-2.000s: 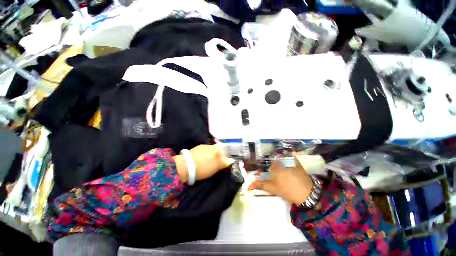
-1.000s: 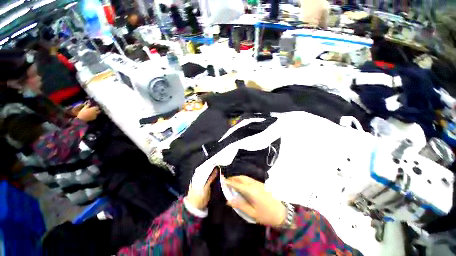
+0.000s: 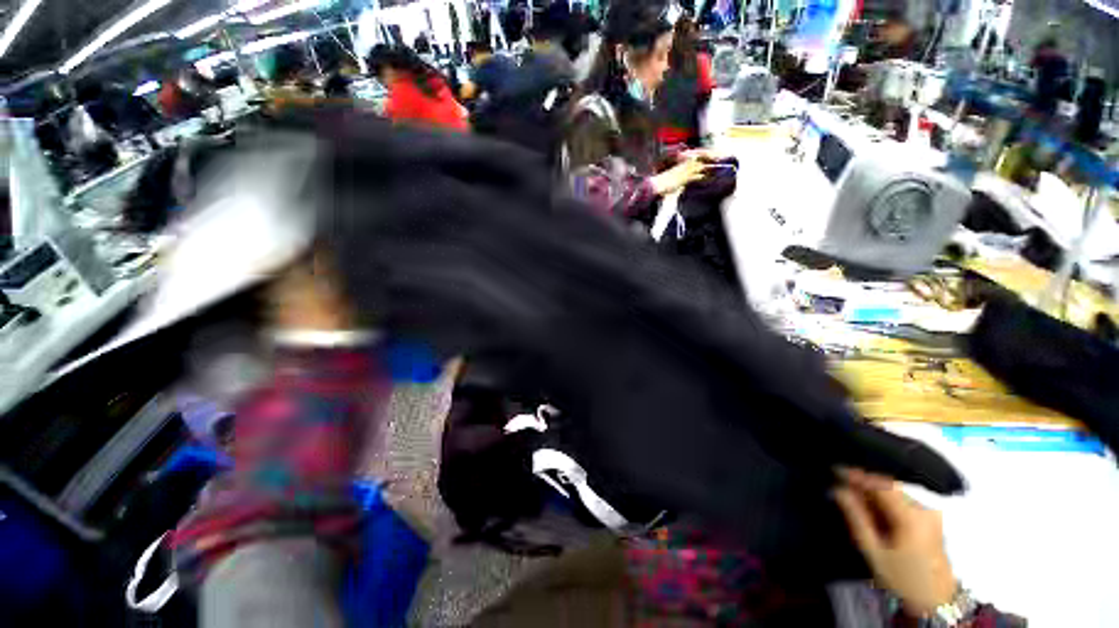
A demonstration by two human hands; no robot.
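A large black garment piece (image 3: 589, 319) is stretched in the air across the middle of the view, blurred by motion. My left hand (image 3: 307, 301), blurred, is raised at the left and holds the garment's far end beside a white part (image 3: 239, 221) of it. My right hand (image 3: 896, 534) is at the lower right with its fingers at the garment's lower end. The fingertips of my left hand cannot be made out.
A neighbouring machine's motor end (image 3: 902, 215) stands at the upper right. A brown board (image 3: 945, 388) and white table (image 3: 1025, 528) are at the right. Another black bundle with white bands (image 3: 491, 472) lies low in the middle. A person (image 3: 614, 135) handles black cloth beyond. Blue plastic (image 3: 383, 564) is below.
The view has swung left from the sewing machine. The garment has left the table and hangs in the air. My hands have moved wide apart, the left one raised.
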